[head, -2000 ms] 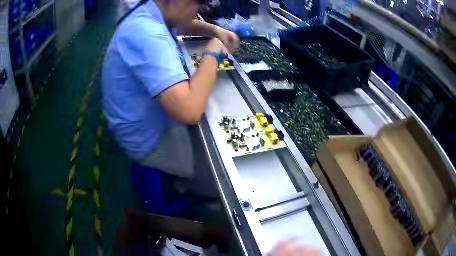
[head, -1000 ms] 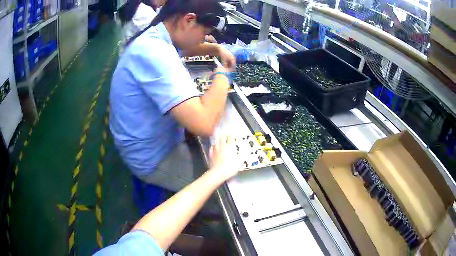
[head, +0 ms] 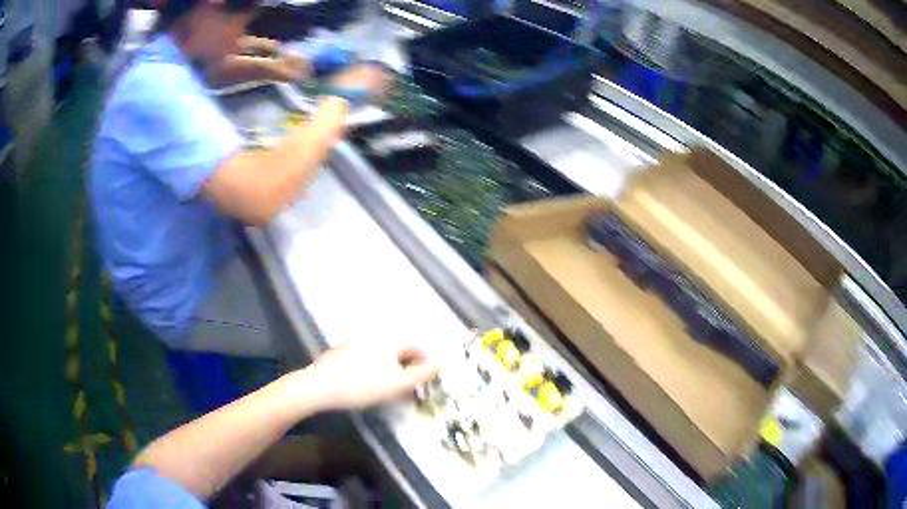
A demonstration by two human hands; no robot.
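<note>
The cream circuit board panel (head: 507, 408) lies on the pale surface between the conveyor rails, blurred by motion. Yellow blocks and black parts stand along its right side, and small dark parts stand at its left. My left hand (head: 373, 375) reaches in from the lower left and holds the board at its upper left edge. Its fingertips are blurred and partly merge with the board. My right hand is not in view.
An open brown carton (head: 636, 328) holds a dark row of parts right of the far rail (head: 438, 268). Behind are a black tray of small green parts (head: 462, 189) and a black bin (head: 502, 75). A seated person (head: 174, 169) works upper left.
My left hand came in from the lower left and took hold of the board. The board has moved along the rails toward me. The view has also shifted, and the carton appears further left.
</note>
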